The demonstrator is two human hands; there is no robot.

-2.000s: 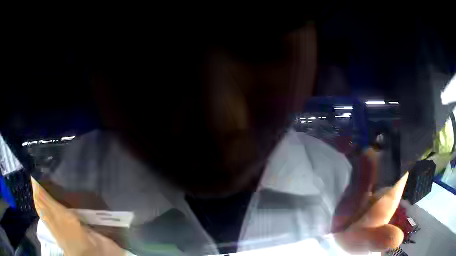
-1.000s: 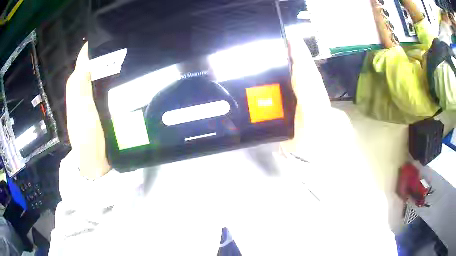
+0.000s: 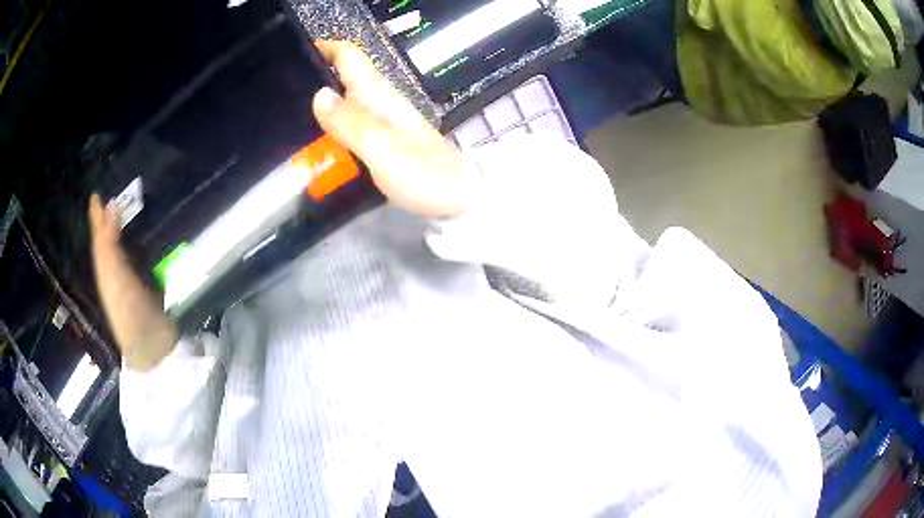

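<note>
A black rugged tablet [image 3: 218, 132] is held tilted in front of my chest, at the upper left, its glossy screen facing me. A green pass button [image 3: 173, 265] and a red-orange fail button [image 3: 325, 167] show on its lower part, with a bright reflection between them. A white paper label [image 3: 127, 202] is at its left side. My left hand [image 3: 127, 288] is against the tablet's left edge. My right hand [image 3: 390, 137] grips its right edge, with the thumb on the front. Both hands look bare. The fingers behind the tablet are hidden.
Another tablet [image 3: 476, 38] lies beyond a speckled foam border [image 3: 355, 46]. A pale compartment tray [image 3: 519, 113] sits at the bench edge. More tablets lie at the left. A person in yellow-green [image 3: 755, 61], a black box [image 3: 856, 140] and a red tool [image 3: 859, 235] are at right.
The tablet has moved to the upper left and tilted, with both hands still on it. The view has shifted, and the compartment tray and foam border now show.
</note>
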